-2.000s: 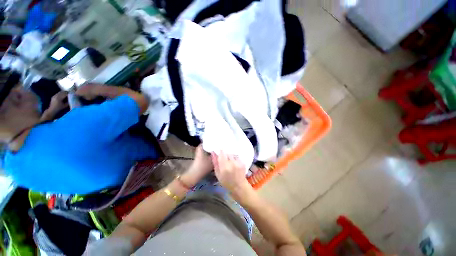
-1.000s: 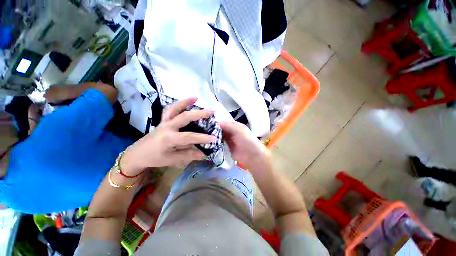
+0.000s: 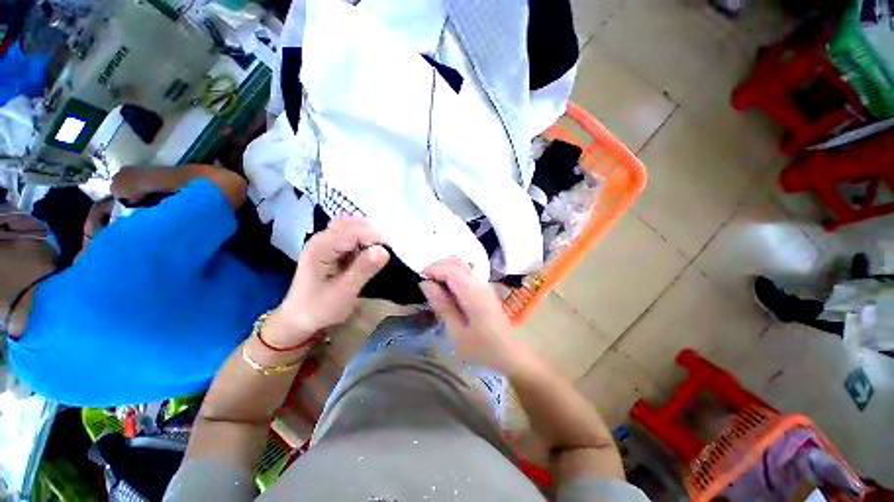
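Note:
A part-sewn garment with broad white panels, thin dark seam lines and black parts lies heaped in front of me, partly over an orange basket. Its near edge is at my waist. My left hand pinches the edge between thumb and fingers, beside a small strip of checked fabric. My right hand pinches the same edge a little to the right. A black panel hangs between and below my hands. The fingertips partly hide the edge.
A person in a blue shirt sits close at left by a sewing machine on a green-edged table. Red stools stand at right. A second orange basket with mauve cloth is at lower right. A person's dark shoe shows at far right.
My hands have moved apart along the edge. The bunched checked fabric that was between them is now mostly out of sight, and a black panel shows there instead.

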